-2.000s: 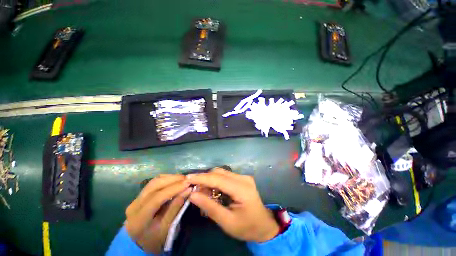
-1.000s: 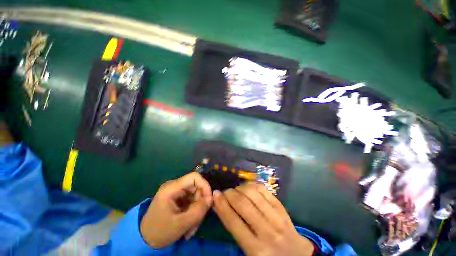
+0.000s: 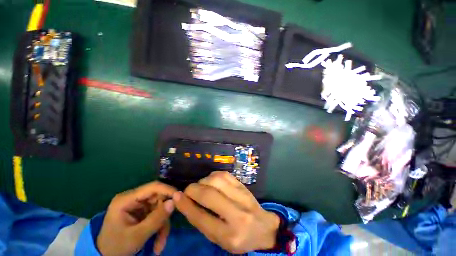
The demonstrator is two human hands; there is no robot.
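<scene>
A phone body (image 3: pixel 197 162) lies sideways on a black foam holder (image 3: pixel 215 134) at the lower middle, its blue main board (image 3: pixel 245 161) to the right and small sub-board (image 3: pixel 165 164) to the left. My left hand (image 3: pixel 140 212) is below its left end, thumb and fingertips pinched on a thin dark strip, mostly hidden. My right hand (image 3: pixel 227 212) is beside it, over the phone's lower edge. Its thumb and forefinger meet the left fingertips. Whether it grips the strip is hidden.
Another phone (image 3: pixel 45 92) lies upright in its holder at left. Behind are a tray of flex cables (image 3: pixel 160 45) and a tray of white strips (image 3: pixel 305 85). A plastic bag of cables (image 3: pixel 382 150) lies at right. Blue sleeves show at the lower left and right edges.
The long white strip seen earliest in my hands no longer shows. The view has turned and shifted. My hands have moved left along the phone, uncovering more of the main board.
</scene>
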